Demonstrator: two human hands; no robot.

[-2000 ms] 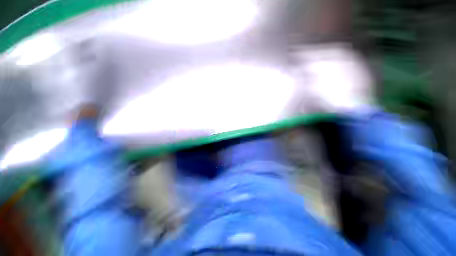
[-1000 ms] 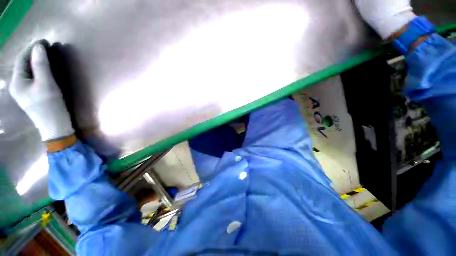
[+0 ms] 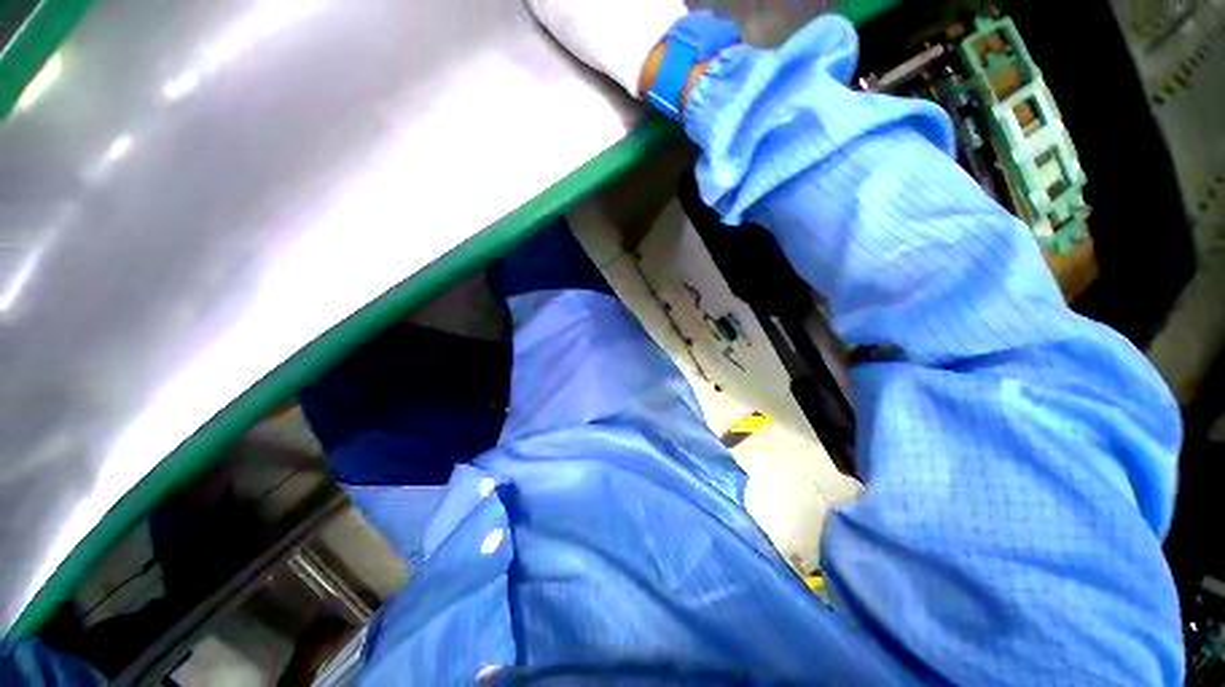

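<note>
My right hand [image 3: 611, 38], in a white knit glove with a blue wrist strap, is at the top edge of the picture over the shiny steel plate [image 3: 309, 161]. The picture's edge cuts it off, and its fingers are hidden, so what it holds cannot be told. My left hand is out of the picture; only a bit of blue sleeve shows at the bottom left corner. The steel plate fills the upper left and has bright glare on it.
The bench's green edge [image 3: 390, 306] runs diagonally below the plate. At the upper right, beyond my right sleeve, a black bin [image 3: 1142, 175] holds a pale mint-green fixture [image 3: 1032, 134] with square windows. Metal-framed items lie under the bench at the lower left.
The view has swung to the right. My left hand has left the picture. My right hand now shows further left, and the bin with the mint fixture has come into view.
</note>
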